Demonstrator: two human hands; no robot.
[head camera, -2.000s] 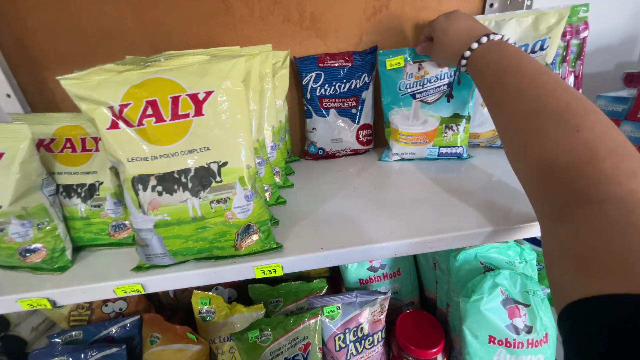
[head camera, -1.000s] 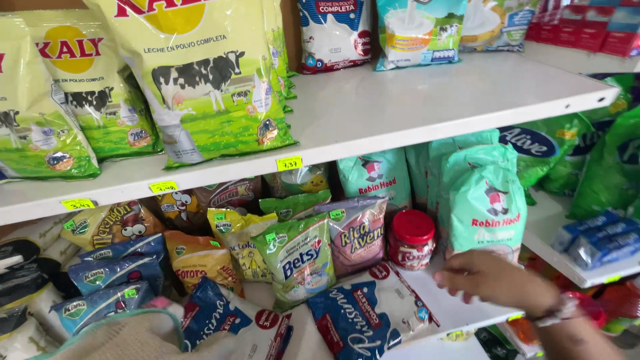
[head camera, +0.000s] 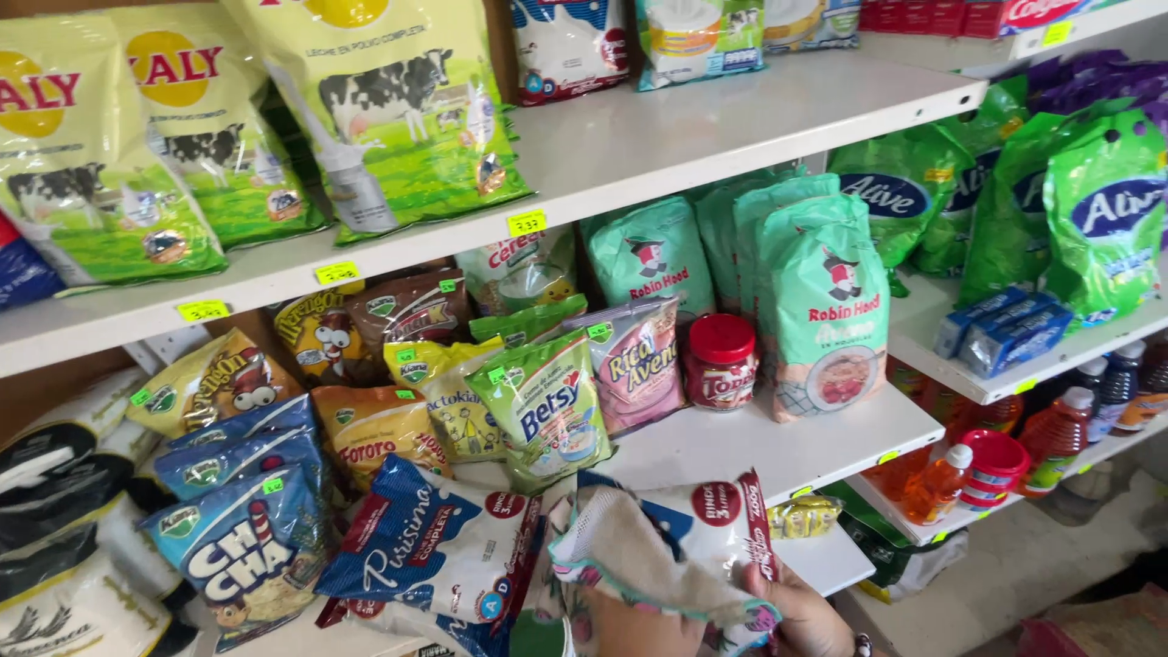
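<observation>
At the lower middle, my right hand (head camera: 796, 610) grips the edge of a blue and white Purisima powdered milk bag (head camera: 721, 511). My left hand (head camera: 639, 625) holds a beige cloth with a floral, teal-edged border (head camera: 630, 538) against the front of that bag, and the cloth hides part of the bag and of my fingers. Left of it, another Purisima bag (head camera: 438, 538) lies tilted on the lower shelf, on top of more bags. Behind stand a green Betsy bag (head camera: 543, 415), a pink Rica Avena bag (head camera: 634, 365) and a jar with a red lid (head camera: 721, 360).
The upper shelf (head camera: 657, 137) holds Kaly milk bags (head camera: 401, 109), its front edge above the lower goods. Robin Hood oat bags (head camera: 826, 310) stand at the lower shelf's right end. Alive detergent bags (head camera: 1109, 210) and bottles (head camera: 1058, 438) fill the shelves on the right.
My right hand has left the area by the red-lidded jar and now holds a Purisima bag. That bag, lying on the lower shelf a second ago, is now raised against the cloth.
</observation>
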